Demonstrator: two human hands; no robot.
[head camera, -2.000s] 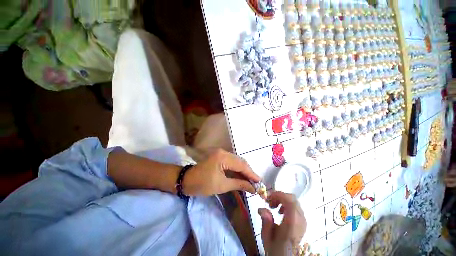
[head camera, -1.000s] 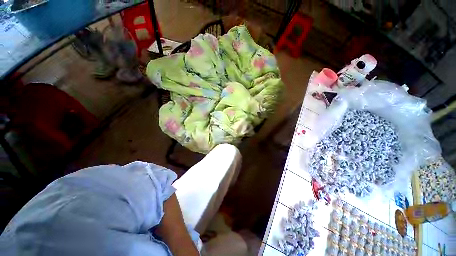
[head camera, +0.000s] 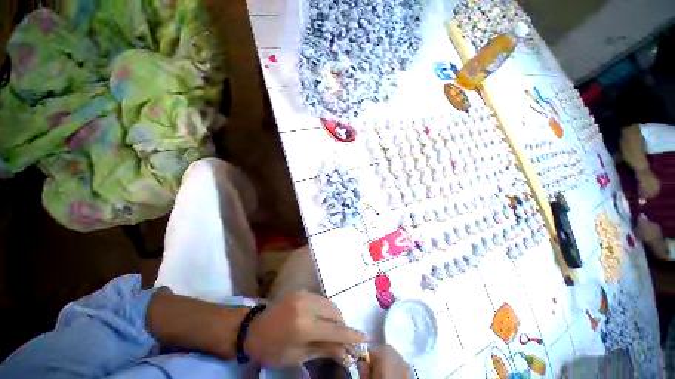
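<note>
My left hand (head camera: 300, 331), bare with a dark bead bracelet, is at the table's near edge. Its fingers are closed on a tiny cream and grey piece (head camera: 359, 354), which is blurred. My right hand (head camera: 386, 364) is at the bottom edge, blurred and partly cut off. Its fingertips meet the piece, but its grip is unclear. A white round dish (head camera: 411, 328) with whitish contents lies just beyond the hands. A loose pile of grey parts (head camera: 339, 196) is near the table edge. Joined pieces (head camera: 451, 163) stand in long rows.
A large heap of grey parts (head camera: 359, 55) lies in clear plastic at the top. A yellow rod (head camera: 518, 148) runs across the table, with an amber bottle (head camera: 487, 61) and a black-handled tool (head camera: 566, 231) beside it. Another person's arm (head camera: 640, 166) shows at the right.
The view swung to the bagged heap and floral fabric, then back towards the hands. Both hands, out of view or cut off a second ago, show again together around a small piece.
</note>
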